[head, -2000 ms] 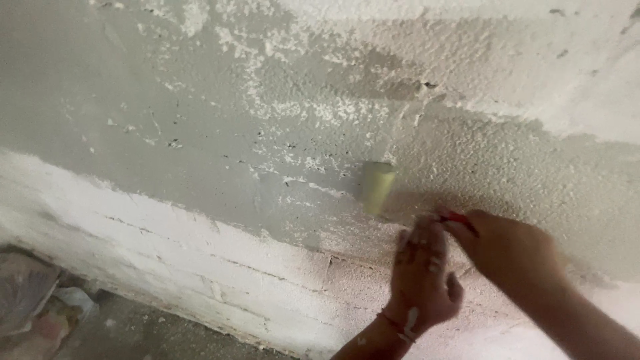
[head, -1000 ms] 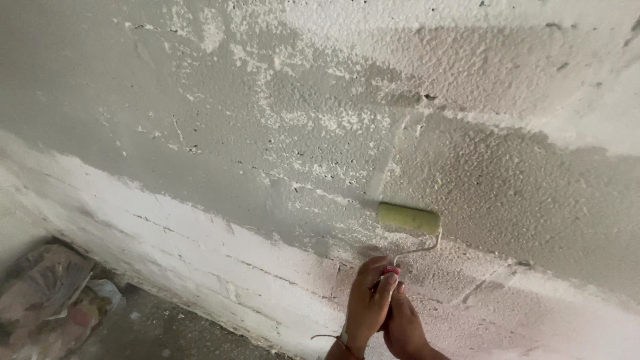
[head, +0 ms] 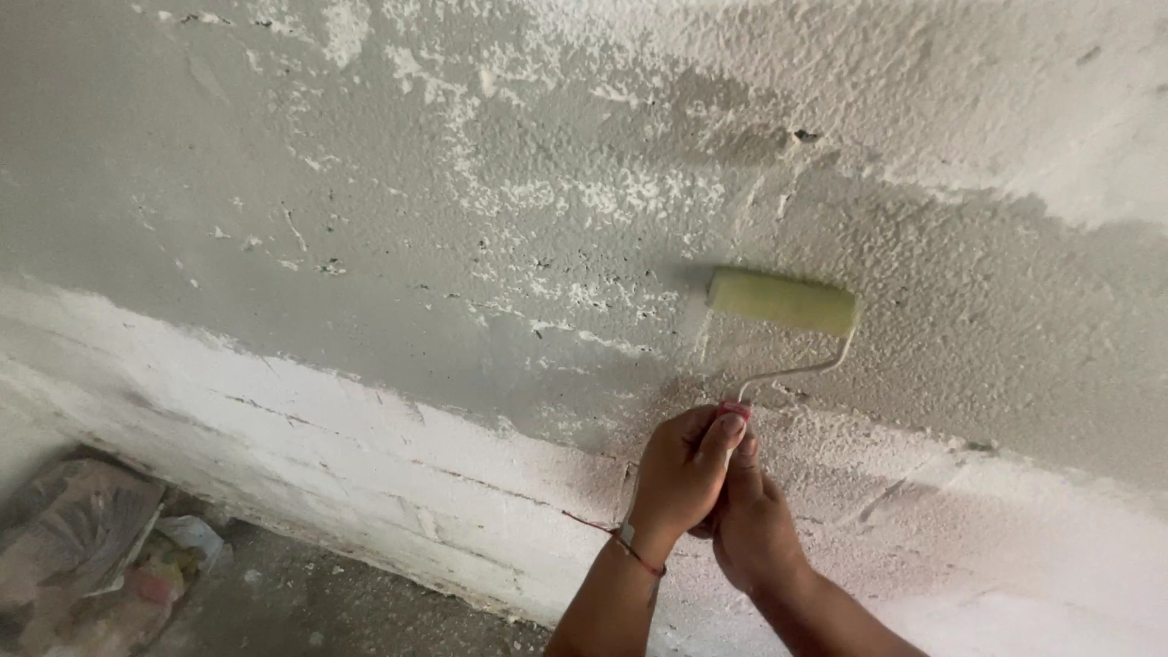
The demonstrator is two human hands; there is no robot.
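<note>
A paint roller with a yellow-green sleeve [head: 782, 301] lies against the rough wall [head: 967, 301], its wire frame bending down to a red handle [head: 734, 410]. My left hand [head: 680, 470] is closed around that handle, with a thin red cord bracelet and a pale smear at the wrist. Just to the right and below, my right hand [head: 756, 525] also grips the handle, its fingers partly hidden behind the left hand. Grey paint with white patches covers the wall's middle; a white band runs below it.
Plastic bags [head: 82, 538] with mixed contents lie at the lower left, near the wall's foot. The concrete floor [head: 319, 593] shows along the bottom left. A small dark hole [head: 807, 136] marks the wall above the roller.
Two seconds ago the roller stood nearly upright; it now lies almost level. The hands, spread apart then, are now together on the handle. Since one second ago the roller has moved slightly up the wall.
</note>
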